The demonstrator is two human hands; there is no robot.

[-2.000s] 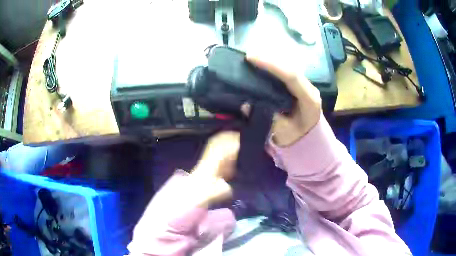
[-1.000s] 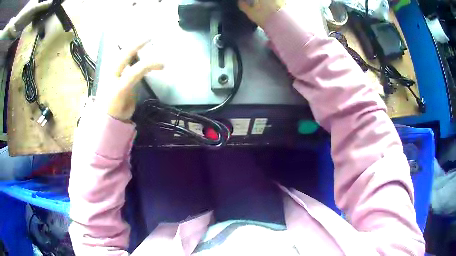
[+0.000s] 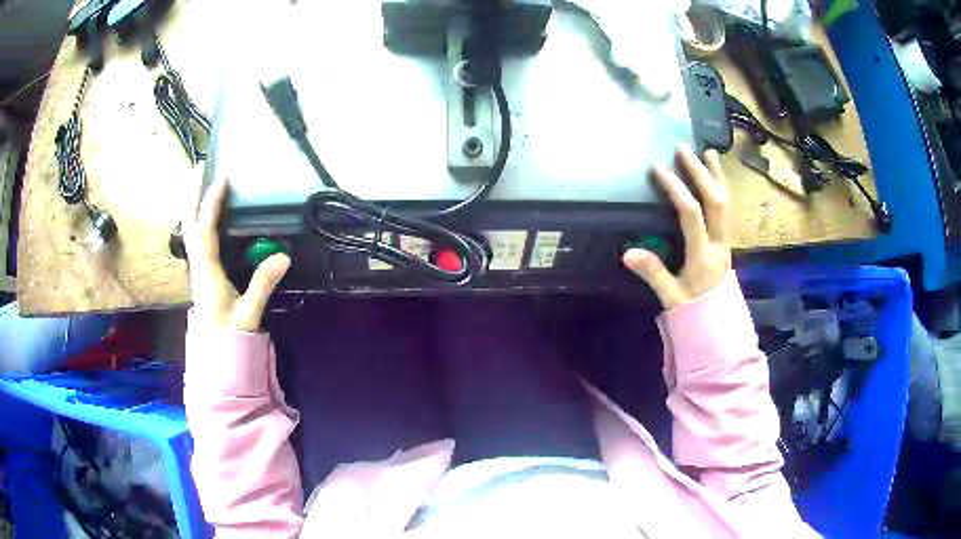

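Observation:
The grey-white press machine base (image 3: 348, 147) stands on the bench. A black corded appliance (image 3: 483, 53) sits at the dark fixture (image 3: 406, 28) at the top, partly cut off by the picture's edge. Its power cord (image 3: 506, 137) runs down to a coiled bundle hanging over the front panel and red emergency stop (image 3: 448, 260). The mains plug (image 3: 281, 100) lies on the machine top. My left hand (image 3: 234, 268) is at the left front corner, thumb on the green button (image 3: 266, 250). My right hand (image 3: 690, 232) is at the right corner, thumb at the other green button (image 3: 653, 248). Both hold nothing.
Corded units with coiled cords (image 3: 70, 158) lie on the bench (image 3: 47, 247) at left. A black adapter (image 3: 811, 84) and a dark oval unit (image 3: 709, 105) lie at right. Blue bins stand at lower left (image 3: 179, 447) and lower right (image 3: 896, 368). A slotted bracket (image 3: 471, 137) points toward me.
My right hand has left the appliance at the fixture and moved down to the right corner. My left hand has moved from above the machine top to the left corner. The plug now shows uncovered.

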